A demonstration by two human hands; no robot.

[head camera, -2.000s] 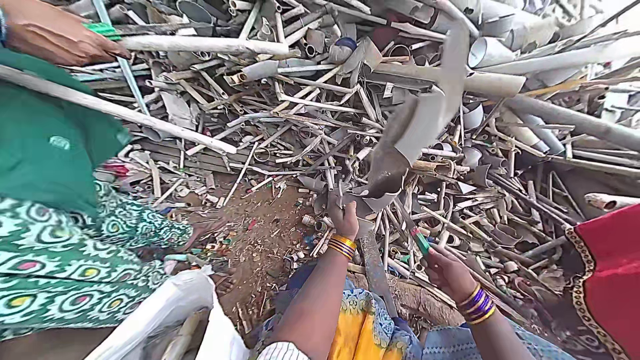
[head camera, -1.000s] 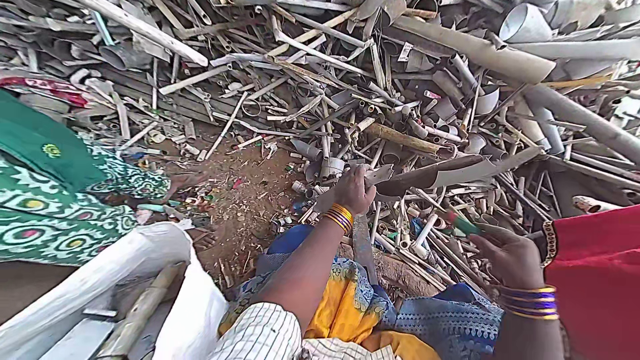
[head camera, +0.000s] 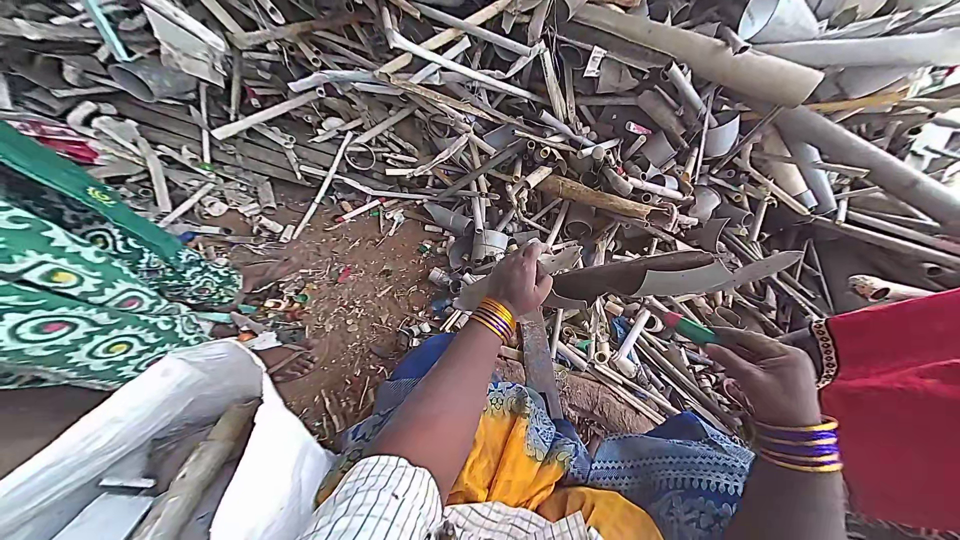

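Observation:
My left hand [head camera: 519,279], with bangles at the wrist, grips the near end of a long, jagged, curved piece of broken grey pipe [head camera: 675,279] that reaches out to the right. Below that hand a flat metal bar [head camera: 538,364] stands up from between the folds of the yellow and blue cloth. My right hand [head camera: 769,367] is closed around a tool whose green and red handle [head camera: 690,328] shows past the fingers; the rest of the tool is hard to make out. Its tip is just below the pipe piece.
Scrap pipes and broken pieces [head camera: 450,112] are heaped ahead and to the right. A white sack [head camera: 180,375] holding pipe pieces is at lower left. Beside it is a person in green patterned cloth [head camera: 90,300]; red cloth [head camera: 892,405] hangs at right. Bare soil [head camera: 367,292] lies between.
The broken pipe piece, raised upright two seconds ago, now lies nearly level, pointing right, still in my left hand. The other person's hand at upper left has gone out of view as the view shifted.

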